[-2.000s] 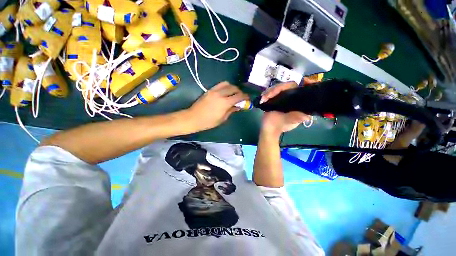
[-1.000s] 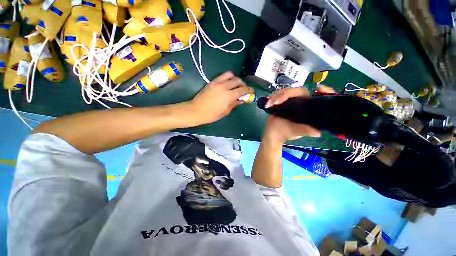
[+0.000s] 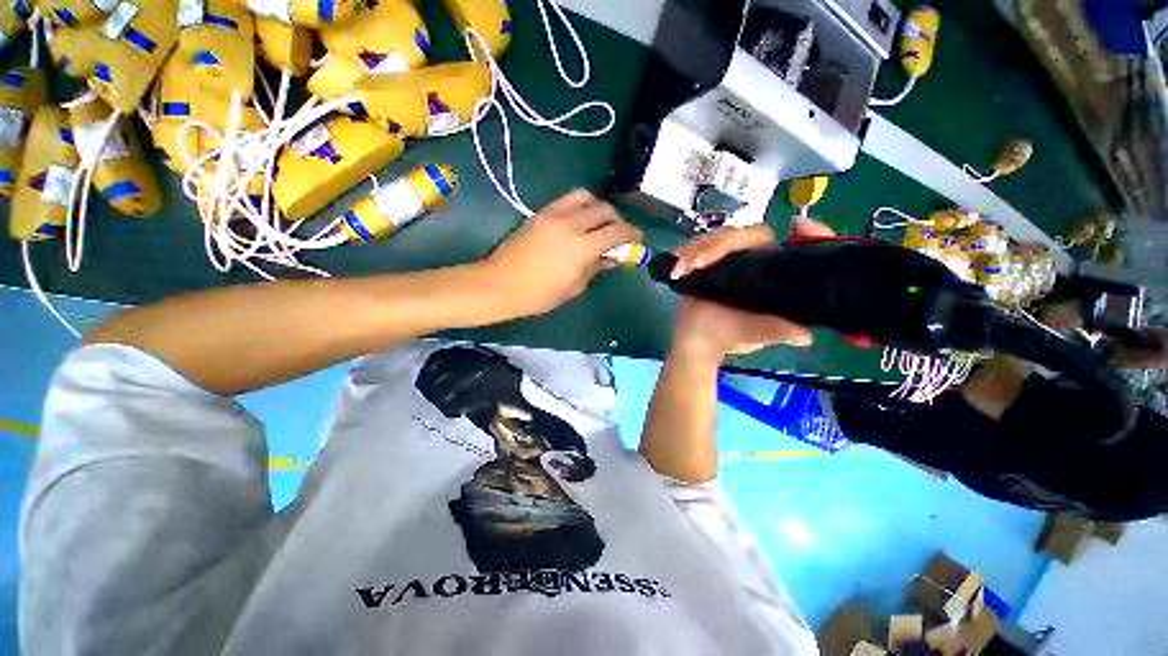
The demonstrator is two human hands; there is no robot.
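Note:
My left hand [image 3: 564, 256] is closed around a yellow unit [image 3: 625, 254]; only its end shows from the fist, pointing right. A white cord runs up from the fist. My right hand [image 3: 728, 297] grips the front of the black electric screwdriver [image 3: 839, 292], which lies nearly level and shows a small green light. Its tip is at the end of the yellow unit; whether it touches a screw is too small to tell. The rest of the unit is hidden in my left hand.
A large heap of yellow units [image 3: 336, 164] with tangled white cords lies at left. The silver-grey screw feeder [image 3: 794, 122] stands beyond my right hand. More units [image 3: 980, 254] are piled at right by a person in black [image 3: 1025, 442]. A single unit [image 3: 917, 41] lies beyond the feeder.
The view has shifted slightly. A single yellow unit now shows beyond the feeder at the top. Both hands keep their hold, with the screwdriver tip still at the unit's end.

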